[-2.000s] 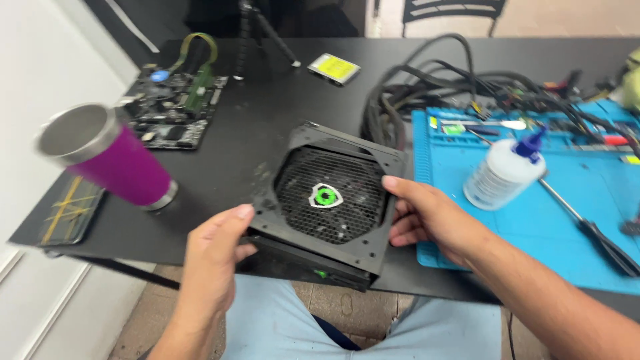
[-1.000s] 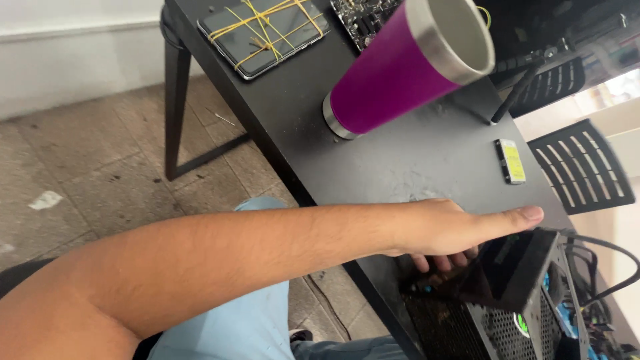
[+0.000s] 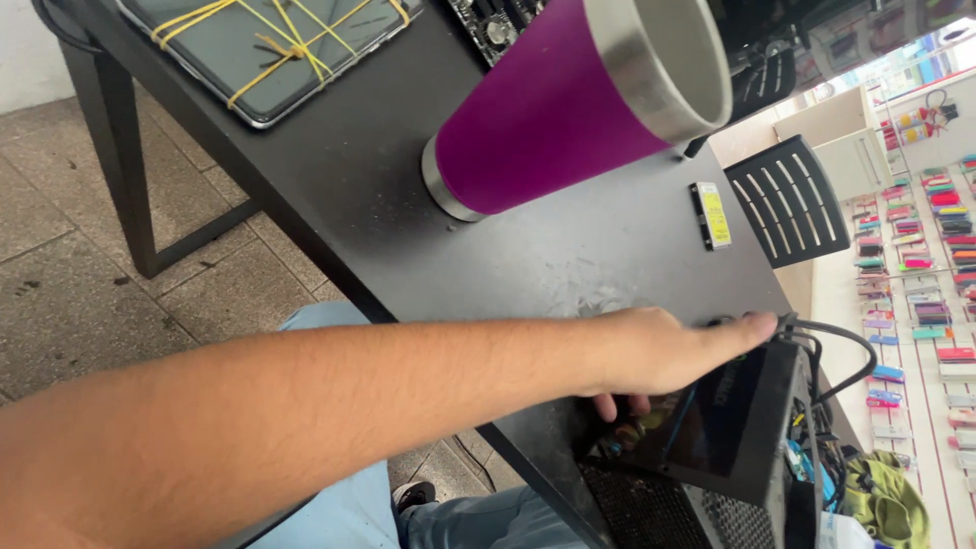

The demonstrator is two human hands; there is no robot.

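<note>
A black computer power supply unit [image 3: 709, 427] with a glossy side panel and a mesh face lies at the lower right, near the table's front edge. My left hand [image 3: 659, 354] is on it, thumb stretched along its upper edge and fingertips against the glossy side; its palm side is partly hidden. Black cables [image 3: 846, 335] loop beside the unit. My right hand is not in view. A purple steel tumbler [image 3: 549, 114] stands on the table above my forearm. Beyond it is a small drive [image 3: 711, 216] with a yellow label.
A tablet or phone [image 3: 282, 53] wrapped in yellow rubber bands lies by the table edge [image 3: 305, 252]. Part of a circuit board [image 3: 499, 27] shows behind the tumbler. A black chair [image 3: 789, 202] stands past the far edge. Green cloth [image 3: 888, 496] and a white bottle [image 3: 842, 530] are at the lower right.
The view has swung and tilted strongly to the left. Two seconds ago both hands held the power supply with its fan grille up; now only my left hand shows on its glossy side.
</note>
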